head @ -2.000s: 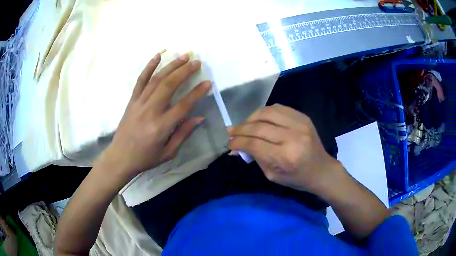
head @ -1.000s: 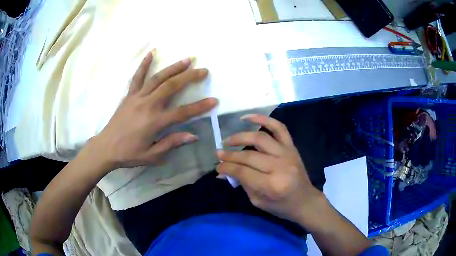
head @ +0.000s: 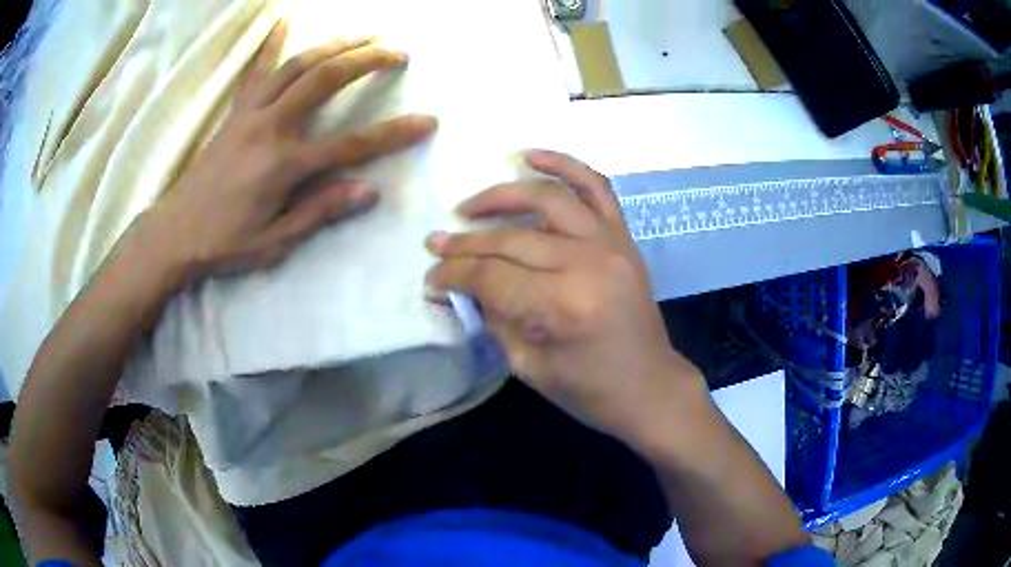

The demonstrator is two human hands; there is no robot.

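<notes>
The cream fabric panel [head: 322,305] lies over the table and hangs over its front edge toward my lap. My left hand [head: 261,166] rests on it with the fingers spread and holds nothing. My right hand [head: 554,277] pinches the narrow white tape [head: 468,315] between thumb and fingers, on the cloth near the panel's right side. Only a short end of the tape shows below my fingers; the rest is hidden.
A grey table edge with a ruler [head: 776,205] runs right. A black phone-like slab [head: 826,66], small snips [head: 900,155] and tan patches [head: 599,58] lie behind it. A blue basket [head: 834,443] with scraps stands lower right, beside a white sheet [head: 754,432] and crumpled cream pieces [head: 904,521].
My right hand has moved up and left with the tape, from the overhanging part onto the lit cloth. My left hand has shifted up and left. The view has shifted, showing more of the table's back.
</notes>
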